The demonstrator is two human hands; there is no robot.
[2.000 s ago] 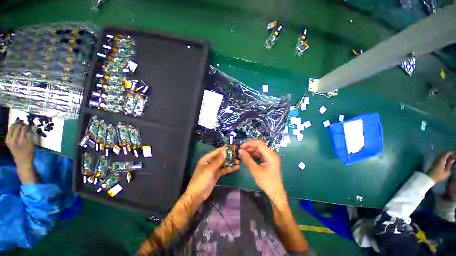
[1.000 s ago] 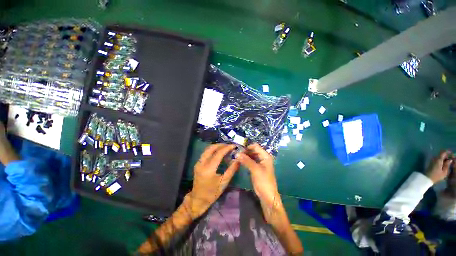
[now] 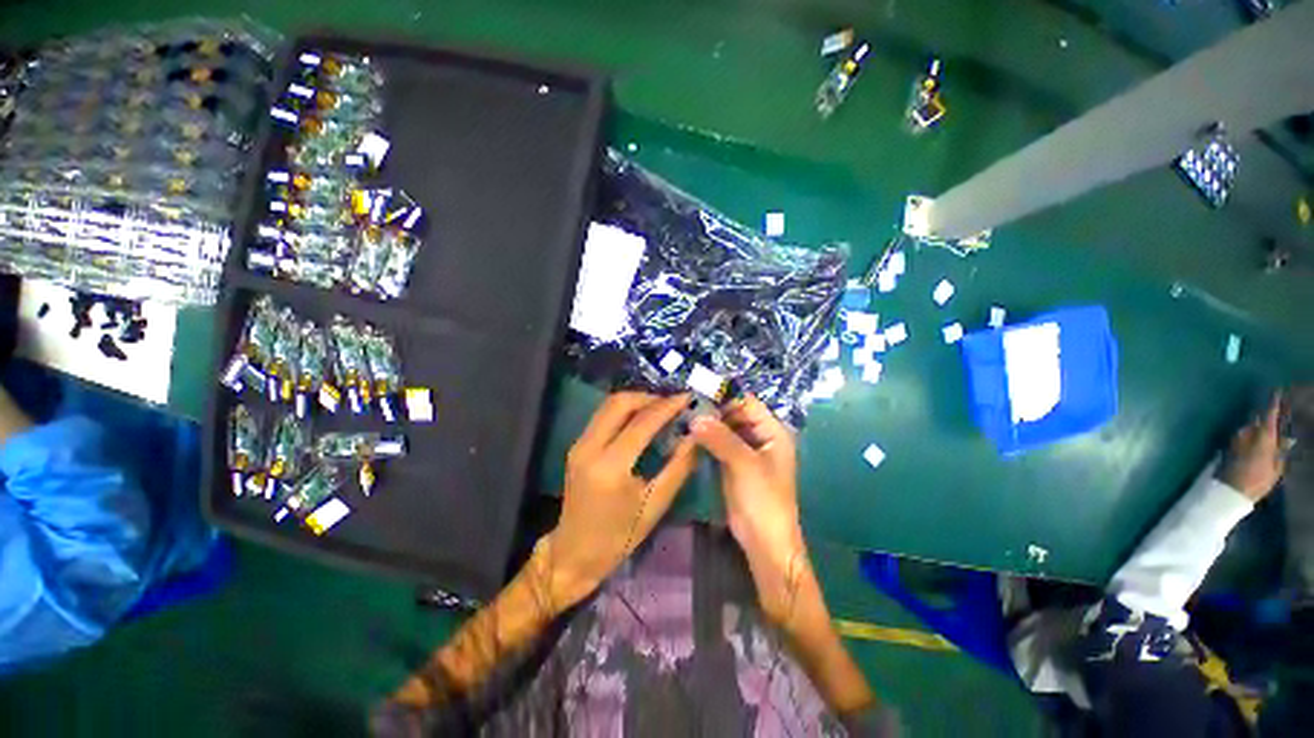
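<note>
My left hand (image 3: pixel 623 476) and my right hand (image 3: pixel 752 476) meet at the bench edge in front of me. Their fingertips pinch a small circuit board assembly (image 3: pixel 708 382); its white end sticks out above the fingers and the rest is mostly hidden. A clear parts bag (image 3: pixel 721 303) full of dark pieces, with a white label, lies just beyond my hands. The black tray (image 3: pixel 476 231) to the left holds rows of assemblies in both compartments.
White squares (image 3: pixel 865 346) lie scattered right of the bag. A blue bin (image 3: pixel 1088 382) holds white paper. A grey post (image 3: pixel 1110 144) slants in from the upper right. Clear blister trays (image 3: pixel 115 159) stand at left. Two assemblies (image 3: pixel 843 79) lie on the belt. People sit at both sides.
My fingertips have closed together around the assembly, which was more exposed two seconds ago. The two assemblies on the belt have shifted right. The left neighbour's hand has left the white sheet.
</note>
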